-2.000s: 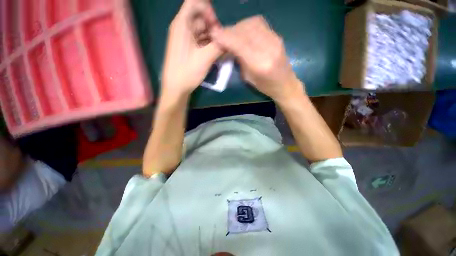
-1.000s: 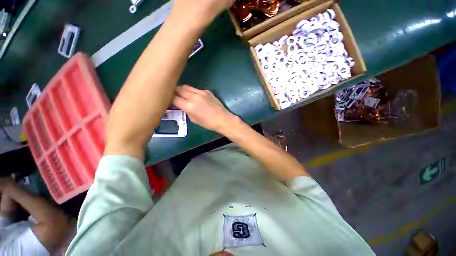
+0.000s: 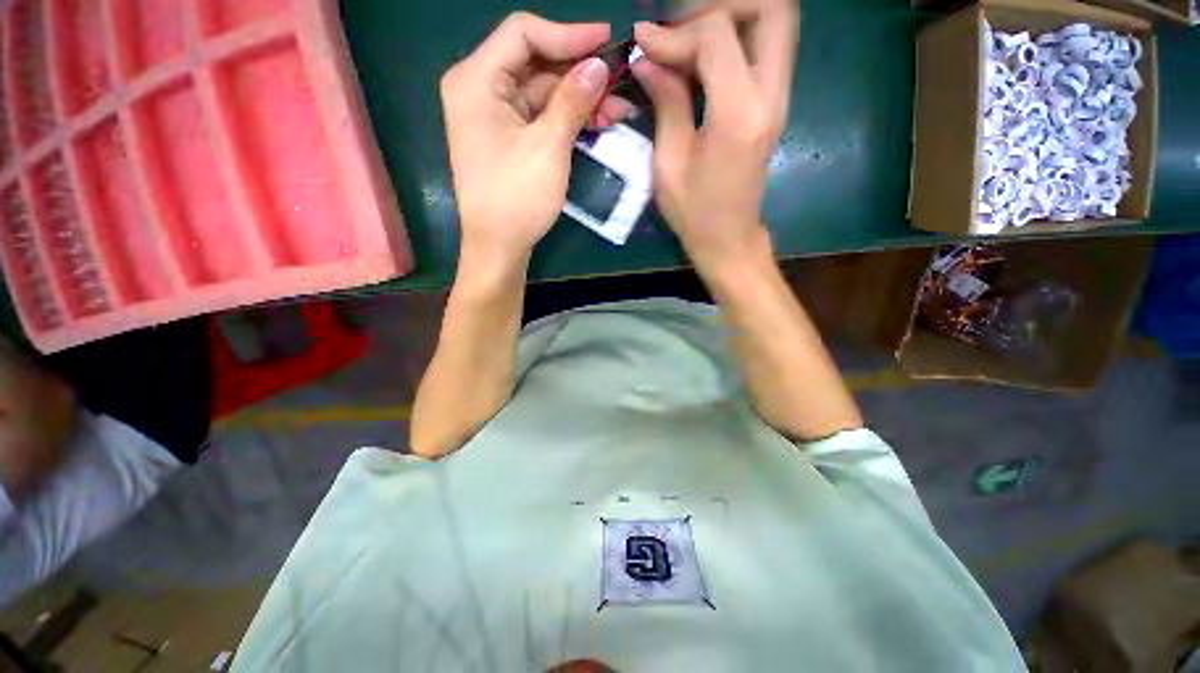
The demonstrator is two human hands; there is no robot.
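A white housing (image 3: 636, 164) with a dark window lies tilted on the dark-green bench, between and just below my hands. Thin red and dark lead wires (image 3: 613, 87) rise from its upper end to my fingers. My left hand (image 3: 526, 125) pinches a small dark wired component (image 3: 621, 55) between thumb and fingers. My right hand (image 3: 711, 118) has its fingertips at the same spot, at a small whitish piece (image 3: 636, 54). The fingertips nearly meet and hide most of both small parts.
A salmon-pink compartment tray (image 3: 329, 280) is at the left. A carton (image 3: 948, 125) of white rings (image 3: 1059, 125) stands on the bench at the right. A lower carton (image 3: 1000, 362) holds reddish-brown pieces and clear bags. A coworker's sleeve (image 3: 92, 480) shows at lower left.
The view has swung back from the cartons. My left arm, which was stretched forward, is drawn back, and both hands now meet above the housing.
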